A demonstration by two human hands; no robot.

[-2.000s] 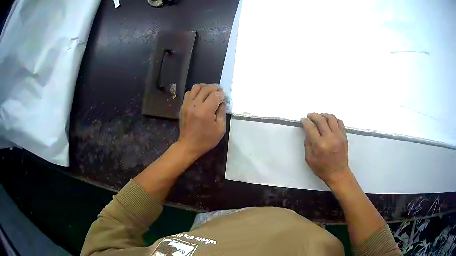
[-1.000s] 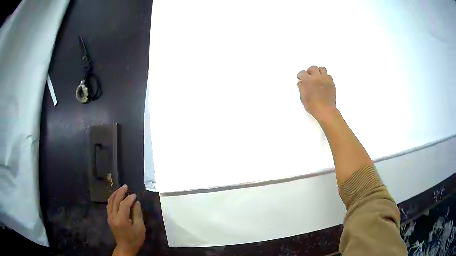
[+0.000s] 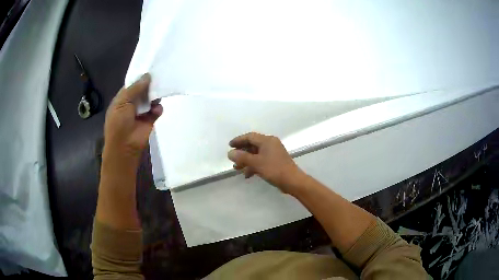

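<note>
A white fabric stack (image 3: 210,156) lies on the dark table, its greyish edge line running toward the upper right. My left hand (image 3: 131,115) pinches the corner of the top ply (image 3: 262,49) between thumb and fingers and holds it raised and folded back from the near edge. Lower plies show beneath it. My right hand (image 3: 262,158) is over the stack near its edge line, fingers curled with a gap to the thumb, and nothing visible in it. A plain white underlay strip (image 3: 219,216) shows between the stack and the table edge.
Black scissors (image 3: 85,90) with a yellowish handle lie on the dark table (image 3: 74,180) at left, beside a thin white strip (image 3: 54,114). More white fabric (image 3: 24,136) covers the far left. White shreds (image 3: 473,219) are on the floor at lower right.
My left hand has moved up from beside the dark weight and taken the ply corner, lifting it. My right hand has moved down and left. The weight is now hidden by my left arm.
</note>
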